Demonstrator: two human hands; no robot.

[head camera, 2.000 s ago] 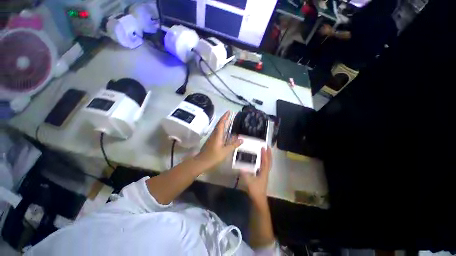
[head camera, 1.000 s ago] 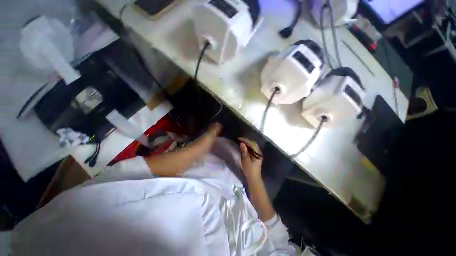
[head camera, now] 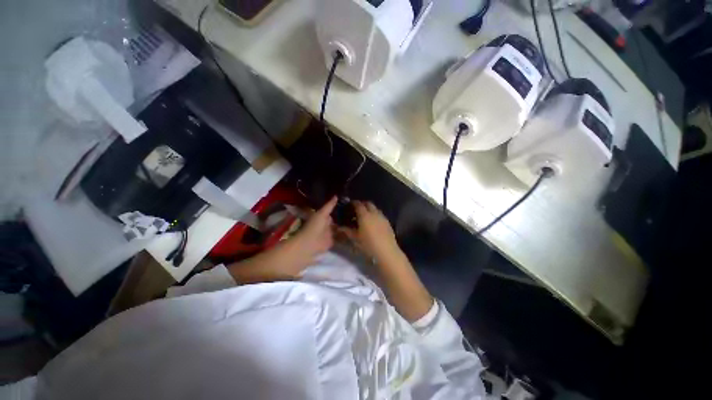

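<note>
My left hand (head camera: 315,233) and my right hand (head camera: 373,231) are together below the bench edge, both around a small black cable connector (head camera: 344,211). Its details are hidden by the fingers and the dark. Three white security cameras stand on the bench: one at the left (head camera: 365,39), one in the middle (head camera: 488,94) and one at the right (head camera: 560,133). The middle and right ones touch or nearly touch. Each has a dark rectangular window and a black lead running from its end towards the bench edge.
A smartphone (head camera: 248,6) lies at the top edge. A mat-like black sheet (head camera: 642,176) is at the right. A red container (head camera: 242,241) is under the bench edge by my lap. Black crates (head camera: 133,176) with papers and a white roll-like piece (head camera: 87,78) are at the left.
The view has tipped down from the bench. My hands have left the right camera and come together below the bench edge. The right camera now stands close beside the middle one.
</note>
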